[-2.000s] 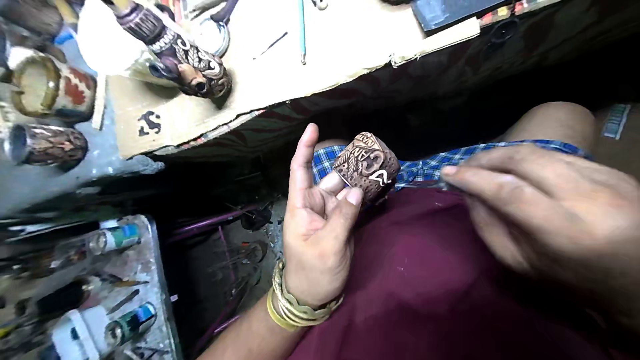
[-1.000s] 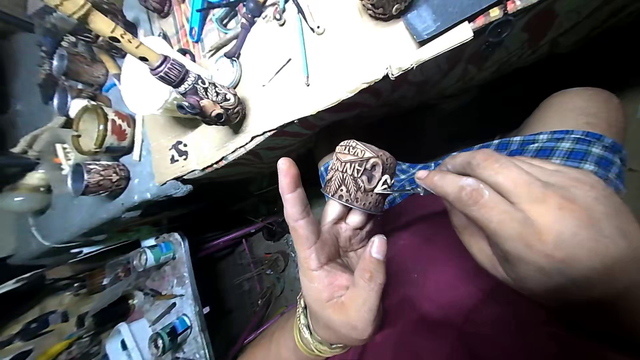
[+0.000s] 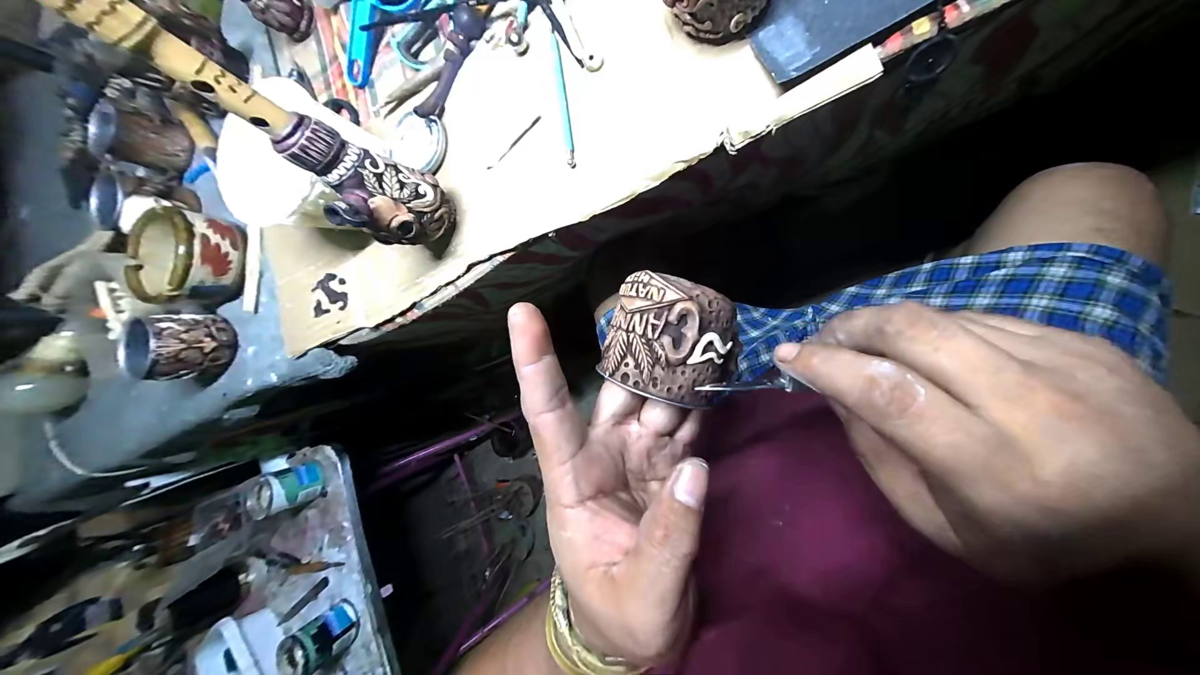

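Note:
A brown carved cup-like piece (image 3: 647, 361) with leaf, dot and letter relief sits on the fingers of my left hand (image 3: 619, 506); some of those fingers go up inside it from below. The index finger of that hand points up and the thumb is off the piece. A pale wavy strip (image 3: 710, 349) lies on its right side. My right hand (image 3: 975, 431) pinches a thin metal tool (image 3: 750, 385), whose tip is at the lower right of the carved surface.
On the cardboard-covered table (image 3: 647, 122) are a carved pipe (image 3: 394, 202), a teal-handled tool (image 3: 562, 103) and a dark flat board (image 3: 825, 33). Carved cups (image 3: 178, 347) and a glazed pot (image 3: 187, 255) stand at left. Below is a tray (image 3: 352, 525) with cans and tools.
My left thumb has come off the carved piece, which has turned to show more lettering. The tool tip in my right hand is now at the piece. The view has shifted somewhat.

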